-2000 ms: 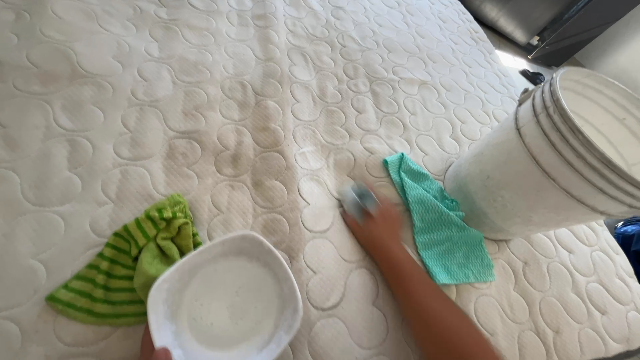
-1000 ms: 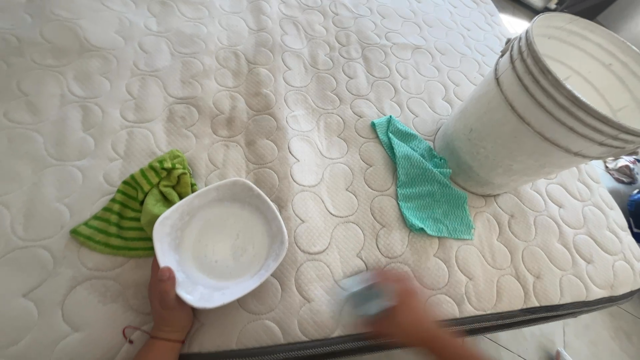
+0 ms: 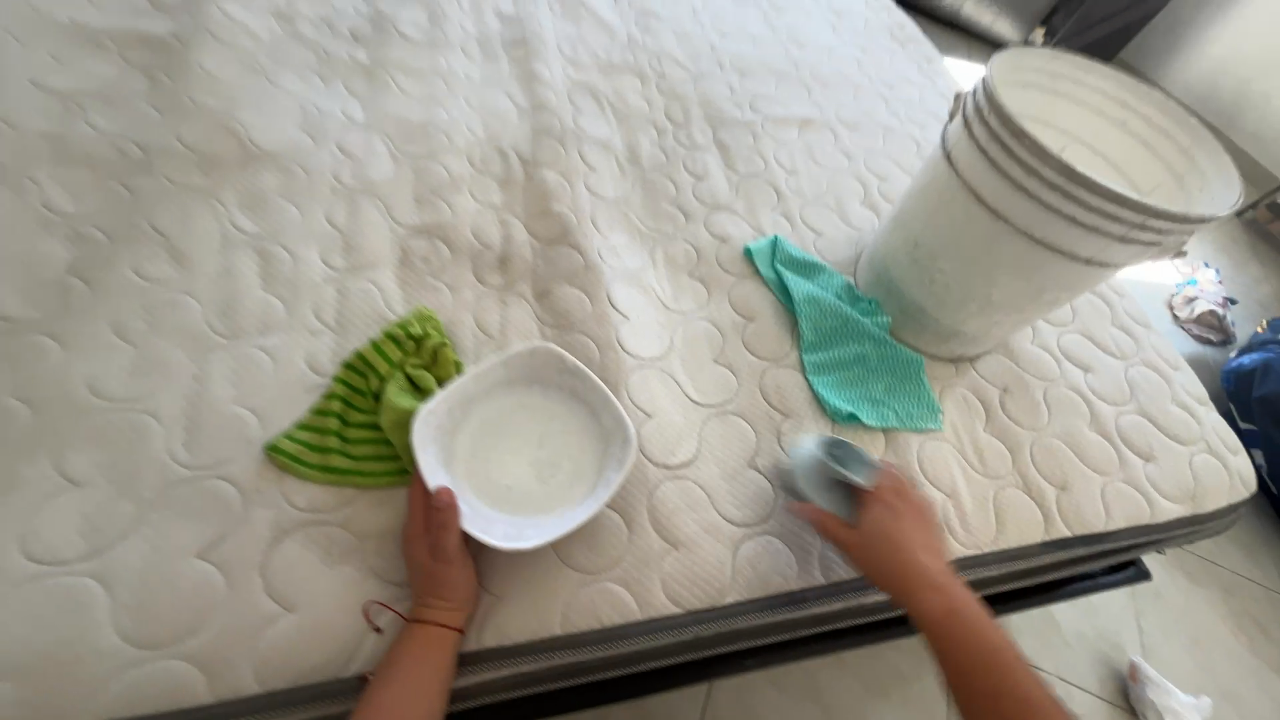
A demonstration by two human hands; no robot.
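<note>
My left hand [image 3: 440, 555] grips the near left rim of a white squarish bowl [image 3: 525, 445] with whitish liquid in it, held at the mattress. A green striped cloth [image 3: 350, 420] lies crumpled against the bowl's left side. To the right, my right hand [image 3: 890, 525], blurred by motion, holds a pale blue-grey object [image 3: 825, 470], perhaps a brush or sponge, low over the quilted mattress [image 3: 690, 510] near its front edge. A teal cloth [image 3: 850, 350] is spread just beyond that hand, beside a white plastic bucket [image 3: 1000, 220].
The mattress's dark side band [image 3: 700, 630] runs along the front. Beyond it is a tiled floor [image 3: 1080, 640] with a white scrap [image 3: 1165, 690]. Further right lie a crumpled cloth [image 3: 1203, 305] and a blue item [image 3: 1255, 390]. Brownish stains mark the mattress surface.
My right hand, earlier beside the teal cloth's left edge, is now on its near side, nearer the mattress's front edge. My left hand stays at the bowl.
</note>
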